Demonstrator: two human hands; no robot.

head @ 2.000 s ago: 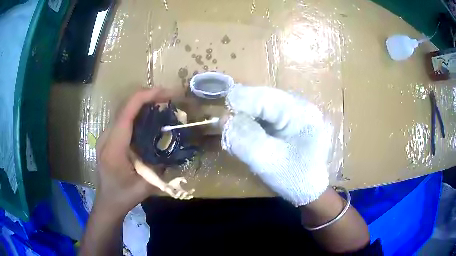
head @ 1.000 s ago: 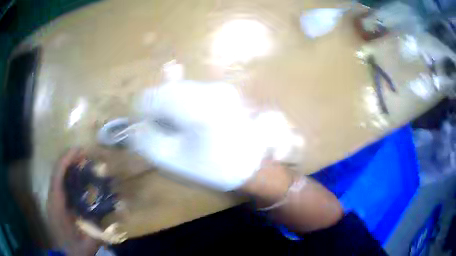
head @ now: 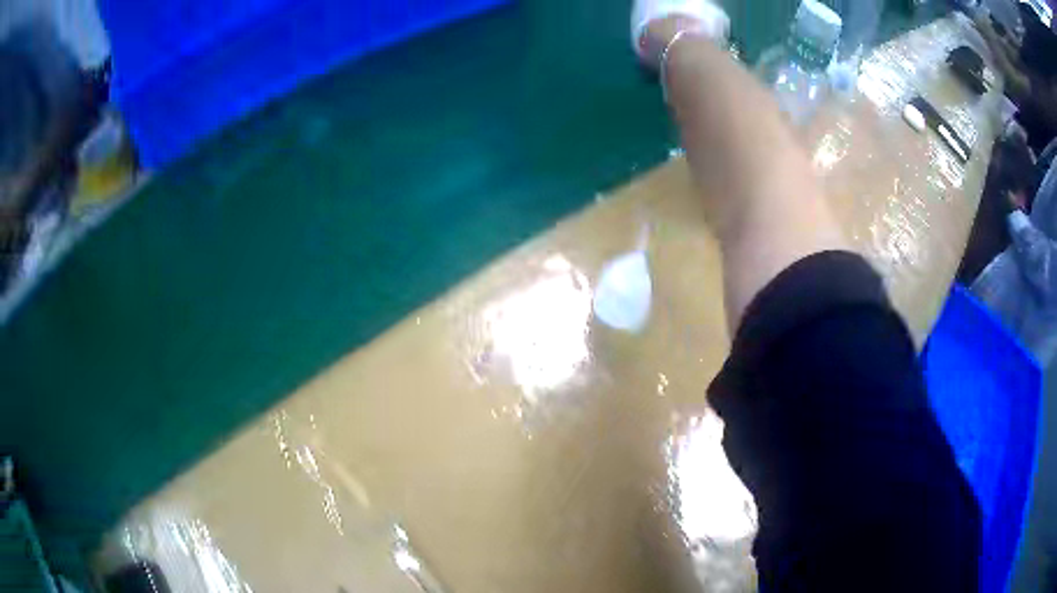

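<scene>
My right arm reaches away across the tan bench board (head: 464, 452) to the green surface (head: 383, 209). My right hand (head: 682, 21) is at the top edge of the picture, small and partly cut off; only a little of the white glove shows, and I cannot tell what its fingers do. My left hand is out of the picture. The white squeeze bottle (head: 624, 290) lies on the bench left of my forearm, its thin spout pointing up. The figure, swab and small cup do not show.
A clear bottle with a white cap (head: 817, 26) stands just right of my right hand. A blue crate (head: 278, 58) is at the upper left beyond the green surface. Another blue crate (head: 991, 405) is at the right edge. A person's pale sleeve (head: 1026, 266) shows at far right.
The view has swung right and farther out. My right hand has moved from the cup to the far green surface. My left hand, the figure and the cup have left the picture.
</scene>
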